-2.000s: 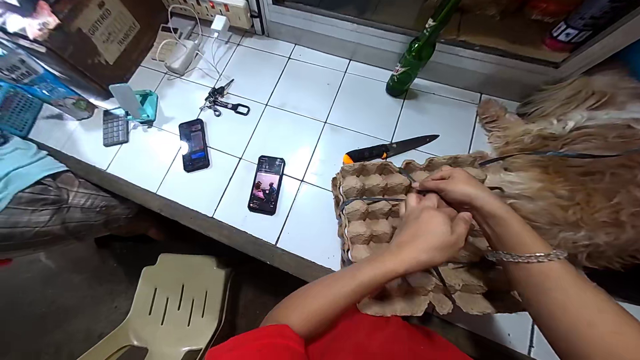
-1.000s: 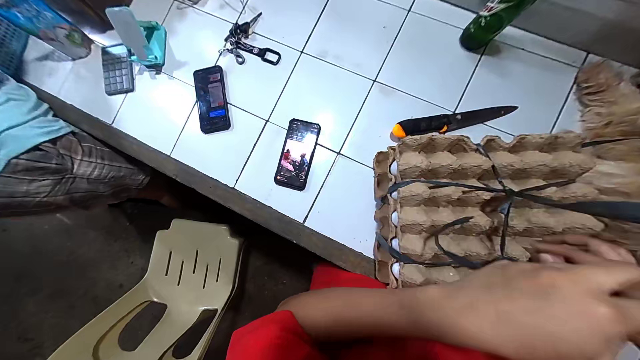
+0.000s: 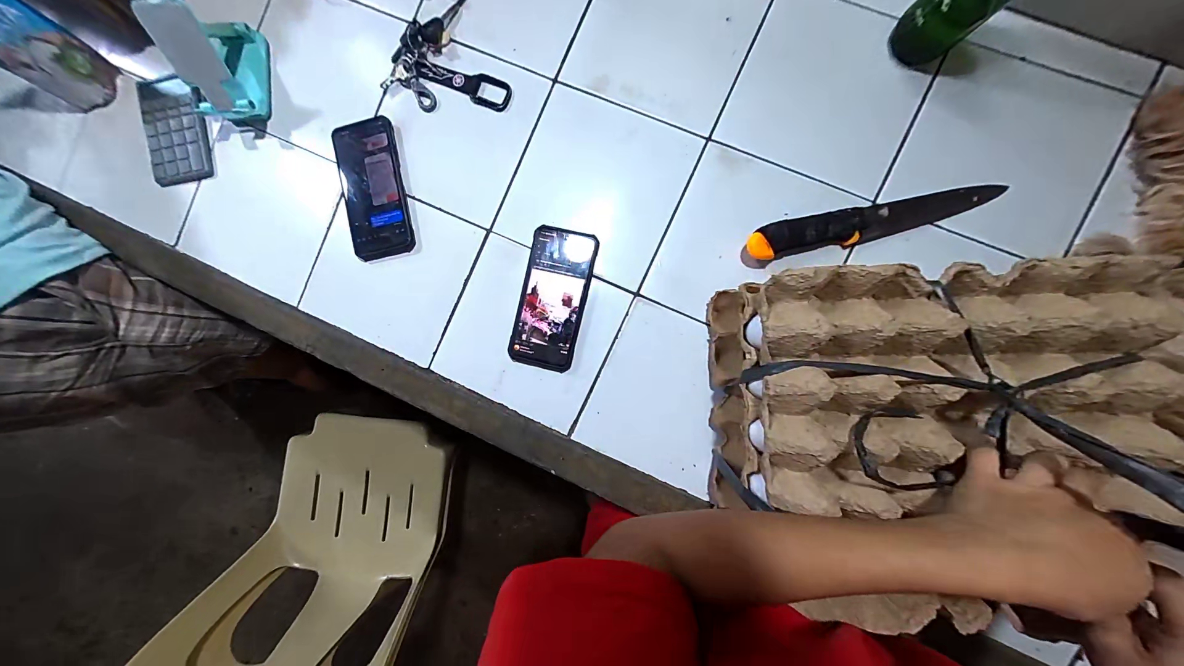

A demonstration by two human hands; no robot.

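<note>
Stacked cardboard egg trays (image 3: 832, 324) lie at the right, with white eggs (image 3: 756, 435) showing between them at the left edge. Black plastic straps (image 3: 879, 372) cross over the top tray and meet in a knot. My left hand (image 3: 1045, 527) is over the trays, its fingertips pinching the strap just below the knot. Only part of my right hand (image 3: 1142, 620) shows at the lower right edge, beside my left wrist; its grip is hidden. A knife (image 3: 869, 222) with a black and orange handle lies on the tiles above the trays.
On the white tiled counter (image 3: 638, 176) lie two phones (image 3: 553, 298) (image 3: 375, 188), keys with a carabiner (image 3: 453, 79), a teal stand (image 3: 245, 74) and a green bottle (image 3: 934, 28). A beige plastic chair (image 3: 361, 490) and a person's plaid-clothed leg (image 3: 120, 342) are at the left. Fur (image 3: 1161, 157) shows at right.
Both hands were together at the straps on top of the trays two seconds ago; my right hand is now lower right, largely out of view. The view has shifted closer to the counter.
</note>
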